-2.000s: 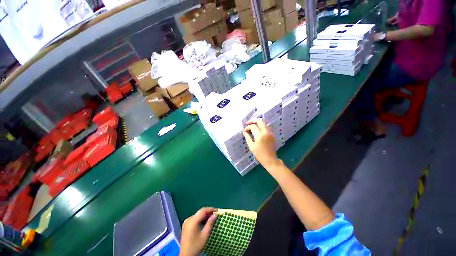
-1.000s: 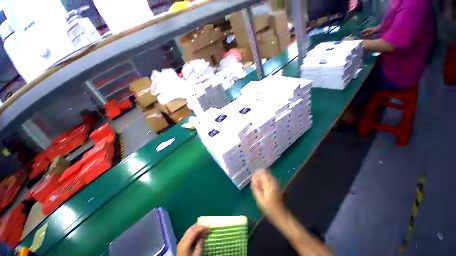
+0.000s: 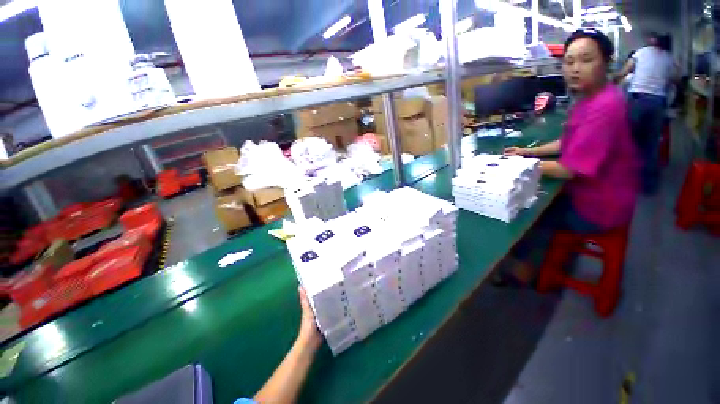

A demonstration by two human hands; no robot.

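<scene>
White retail boxes stand in a large stepped stack (image 3: 395,272) on the green belt (image 3: 237,312). Some tops show black watch pictures, and small dots run down the front sides. My left hand (image 3: 309,317) is against the left end of the stack, low down; its fingers are partly hidden, so its grip cannot be told. My right hand is out of the picture. The bench scale (image 3: 178,388) is cut off at the bottom edge.
Another white box stack (image 3: 496,188) stands farther along, beside a person in a pink shirt (image 3: 601,158) on a red stool (image 3: 588,264). A shelf rail (image 3: 276,102) and metal posts cross above the belt. Red trays (image 3: 103,264) lie beyond it. Another person (image 3: 652,75) stands behind.
The view has tilted up. The green-dot sheet and my right hand have left the picture. My left hand has moved from the sheet to the stack's left end.
</scene>
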